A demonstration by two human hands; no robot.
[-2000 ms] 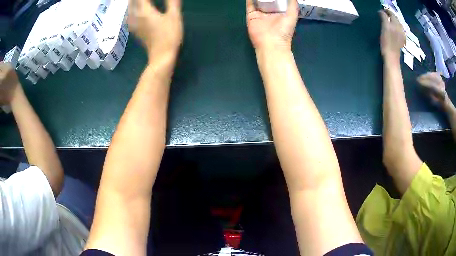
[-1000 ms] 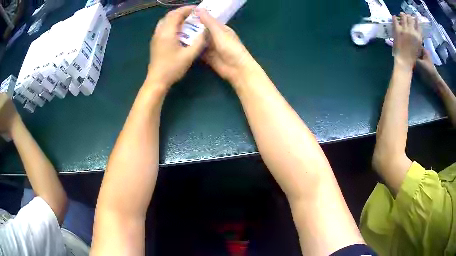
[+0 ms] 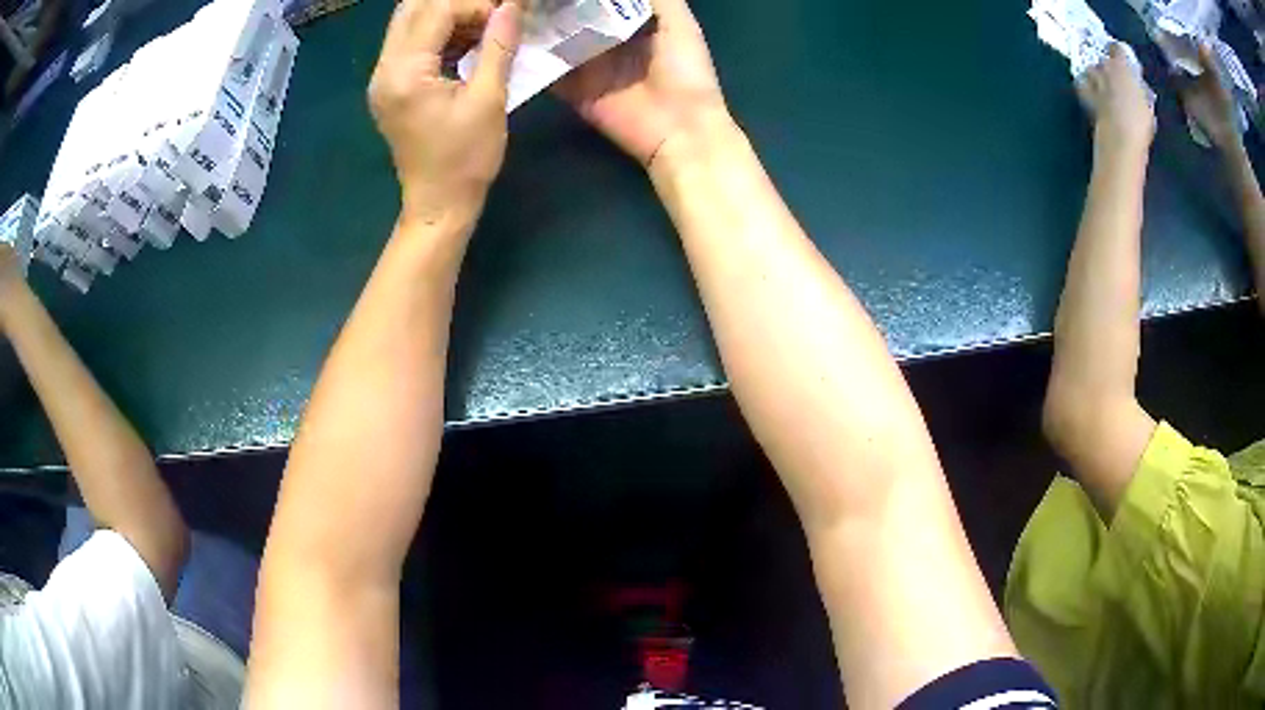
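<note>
A white printed carton (image 3: 562,45) is held between my two hands at the top edge of the view, tilted, with a flap at its left end. My left hand (image 3: 441,104) pinches the carton's left end with thumb and fingers. My right hand (image 3: 645,83) is under and behind the carton's right part, palm up, its fingers partly cut off by the top edge. The carton's upper side looks open or shiny; its inside is unclear. A stack of white cartons (image 3: 160,125) lies at the left, printed ends in a stepped row.
The dark green table (image 3: 860,180) has a pale front edge. At the left a person in a white sleeve (image 3: 104,610) holds a small white carton (image 3: 17,222). At the right a person in yellow-green (image 3: 1124,583) handles white cartons or blanks (image 3: 1068,31).
Two seconds ago my hands were apart; now both hold the carton. Since one second ago it has turned in my hands and moved slightly up. The right-hand person's hands have moved up.
</note>
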